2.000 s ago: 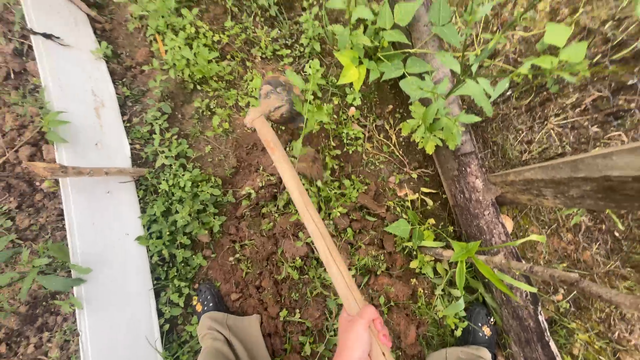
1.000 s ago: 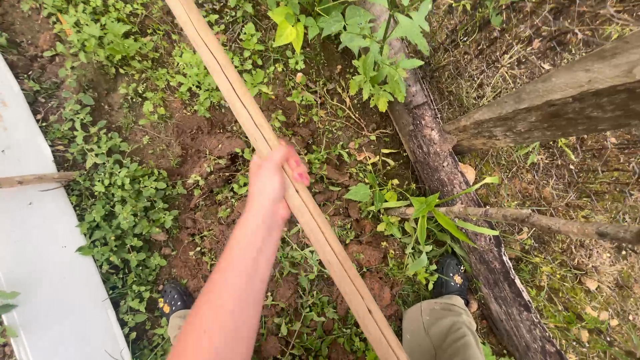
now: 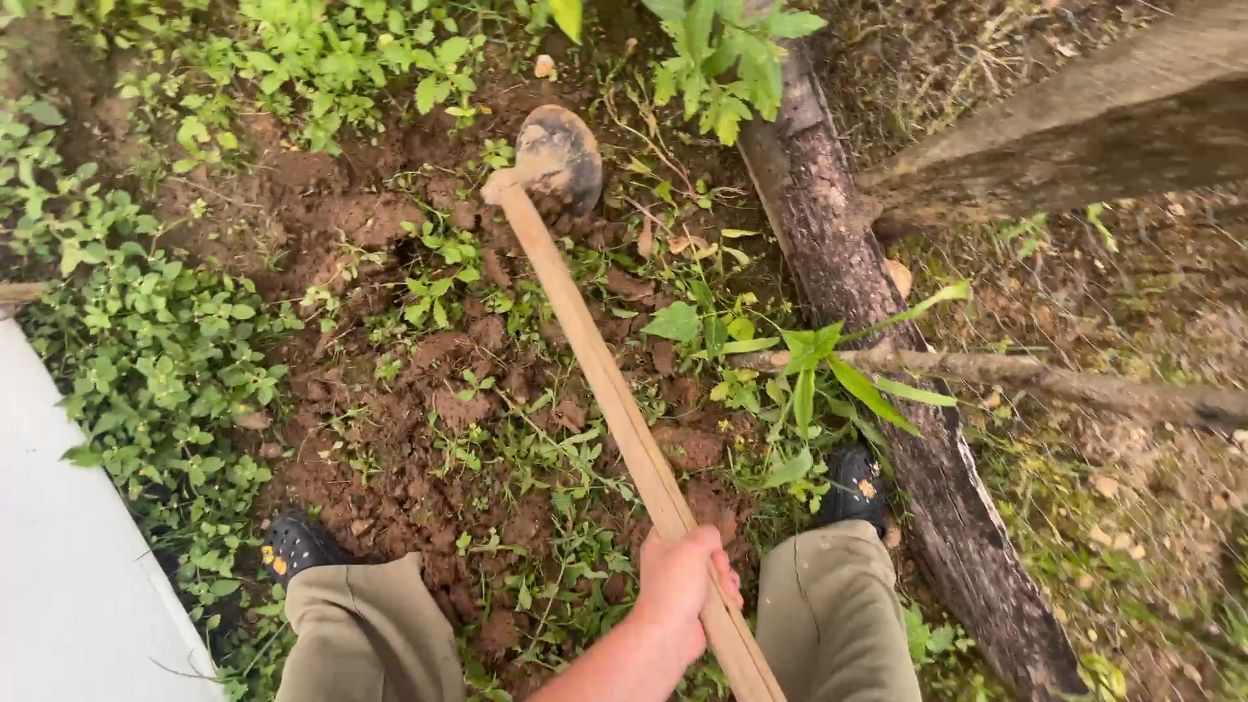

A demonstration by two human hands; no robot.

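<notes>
My left hand (image 3: 687,575) is closed around the wooden handle of a hoe (image 3: 609,390), low in the view between my two legs. The handle runs up and left to a rounded, soil-smeared metal blade (image 3: 561,161), which rests at the broken reddish soil (image 3: 419,390) among small weeds. Behind my left hand the handle continues down past the bottom edge, where its end is hidden. My right hand is out of view.
A bark-covered log (image 3: 877,312) lies along the right, with a wooden post (image 3: 1063,117) and a thin branch (image 3: 1072,380) beside it. Low leafy plants (image 3: 175,361) grow at the left near a white panel (image 3: 78,526). My dark clogs (image 3: 297,546) stand on either side.
A second ago my left hand was higher in the view and the hoe's blade was out of sight; now the hand is lower and the blade is at the soil.
</notes>
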